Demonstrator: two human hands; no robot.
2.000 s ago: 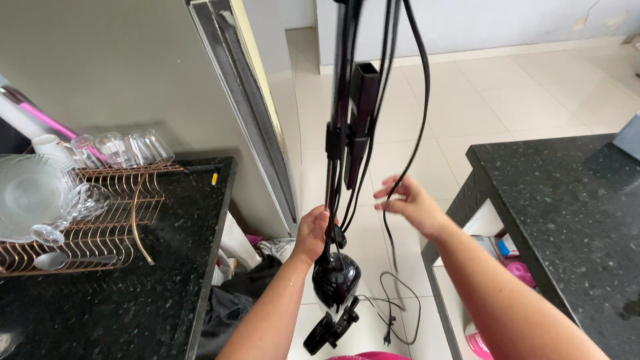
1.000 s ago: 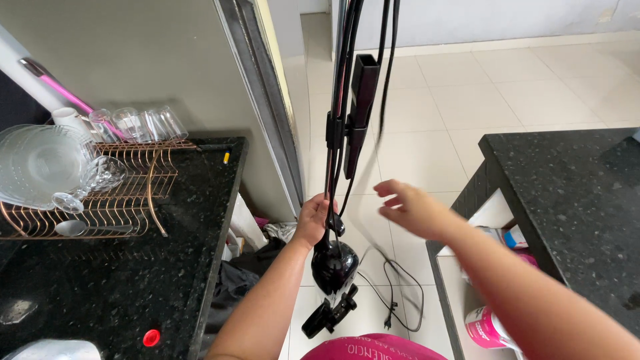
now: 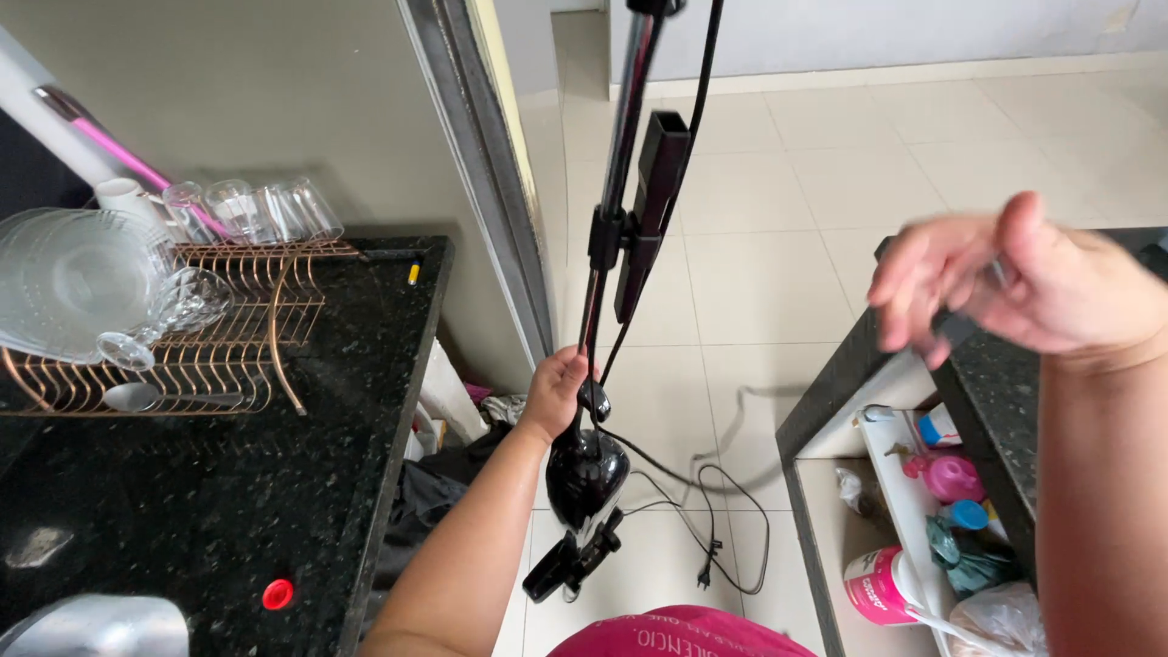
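A tall black electric appliance with a tubular pole, which looks like a stick vacuum cleaner [image 3: 589, 479], stands tilted in the middle of the view. My left hand [image 3: 555, 394] is closed around its pole, just above the glossy rounded body. A black rectangular nozzle attachment [image 3: 652, 210] is clipped to the pole higher up. The black power cord [image 3: 707, 68] runs down along the pole, and its lower part with the plug [image 3: 704, 577] lies looped on the floor. My right hand [image 3: 1013, 278] is raised at the right, blurred, fingers apart, holding nothing that I can see.
At left, a black granite counter [image 3: 347, 474] bears a copper-coloured dish rack [image 3: 278, 338] with glassware, and a red cap [image 3: 277, 594]. A second dark counter [image 3: 990, 401] stands at right, with shelves below holding a pink-and-white tub [image 3: 876, 584] and bags. Between them is tiled floor [image 3: 757, 283].
My right hand has moved right and away from the pole, and the cord's upper part now hangs farther from it. My left hand keeps its hold on the pole.
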